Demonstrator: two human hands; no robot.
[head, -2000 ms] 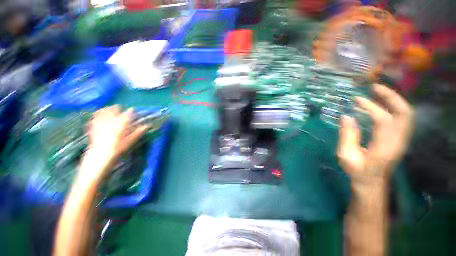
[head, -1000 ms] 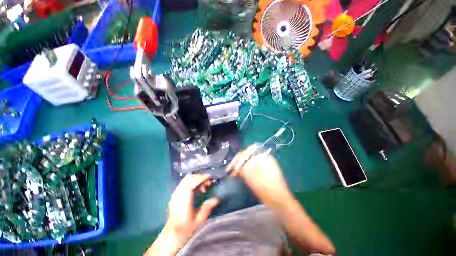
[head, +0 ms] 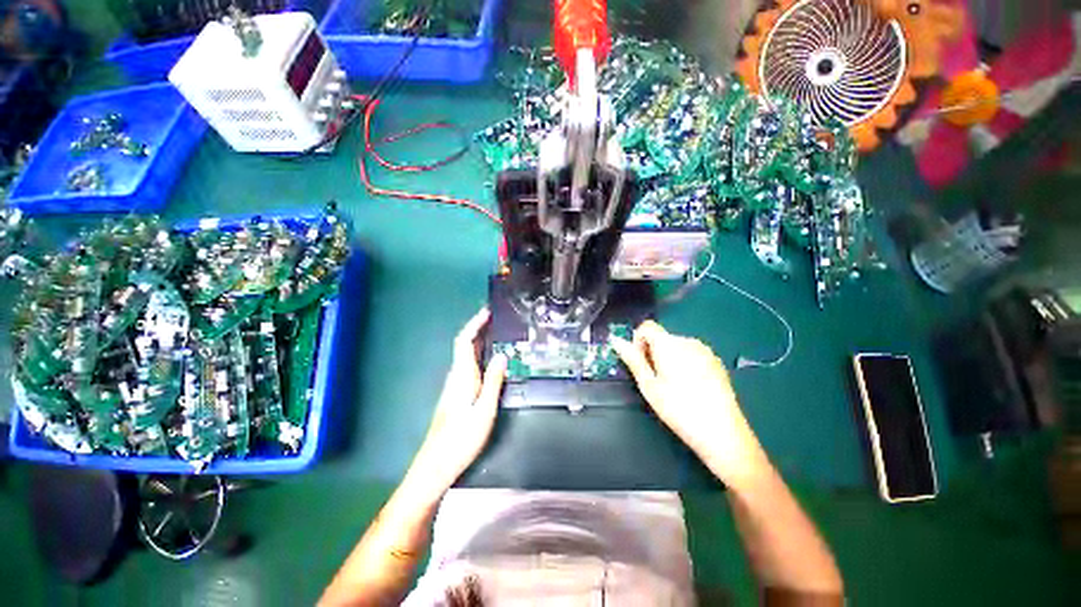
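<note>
A black test fixture (head: 567, 255) stands upright in front of me, its red handle (head: 581, 30) raised. A green circuit board (head: 563, 360) lies across the fixture bed under the clamp. My left hand (head: 468, 385) is at the board's left end, fingers beside the fixture. My right hand (head: 682, 379) has its fingertips on the board's right end. Both hands appear to hold the board at its ends. A blue tray (head: 336, 356) heaped with green boards is at the left.
A loose board pile (head: 699, 136) lies behind the fixture, with an orange fan (head: 826, 59) beyond. A white power supply (head: 255, 89) and a small blue tray (head: 113, 148) are back left. A smartphone (head: 895, 427) and a mesh cup (head: 948, 253) are at right.
The view has swung back so the fixture is upright and central. My hands have moved from in front of the fixture to both ends of the board on its bed.
</note>
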